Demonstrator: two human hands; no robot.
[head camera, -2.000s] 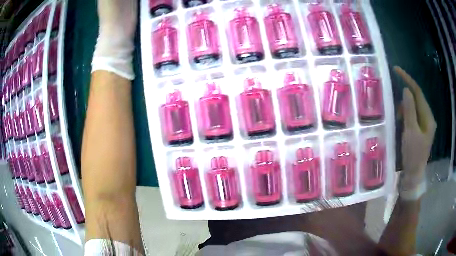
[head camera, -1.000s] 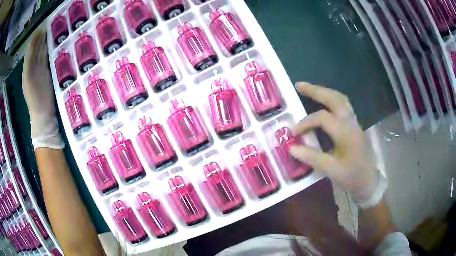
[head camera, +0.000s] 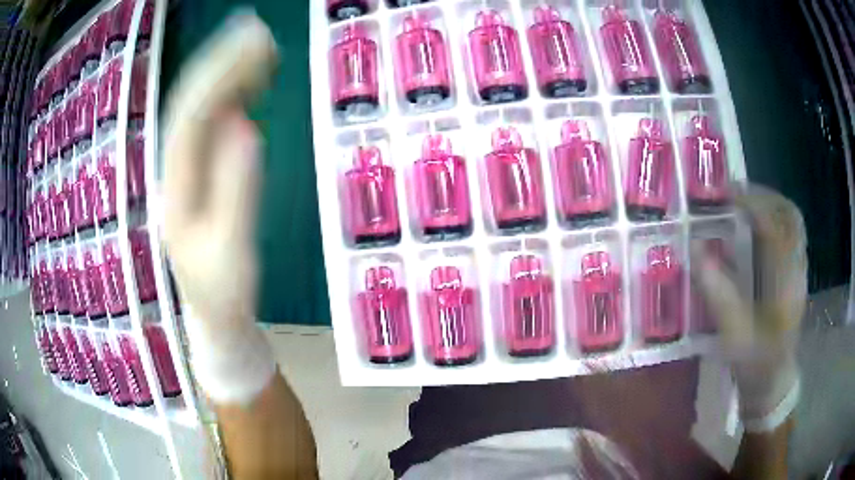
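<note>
A white moulded tray (head camera: 459, 242) lies in front of me on the dark green mat, with glossy pink bottle-shaped units (head camera: 512, 187) in its pockets, each with a dark band at the lower end. One unit (head camera: 649, 173) in the middle row leans in its pocket. My left hand (head camera: 211, 187), in a whitish glove, is blurred, off the tray's left edge, fingers apart and nothing seen in it. My right hand (head camera: 759, 281), gloved and blurred, is over the tray's lower right corner and partly covers the corner unit. Whether it grips that unit is unclear.
Filled trays (head camera: 150, 244) with pink units stand at the left, their white edges close together. The green mat (head camera: 291, 187) shows between them and the working tray. Curved tray edges (head camera: 837, 56) show dimly at the far right. A pale bench edge (head camera: 309, 361) runs below the mat.
The view has swung, so the tray now sits further right and straighter. My left hand has come away from the tray's left edge. My right hand stays near the lower right corner unit.
</note>
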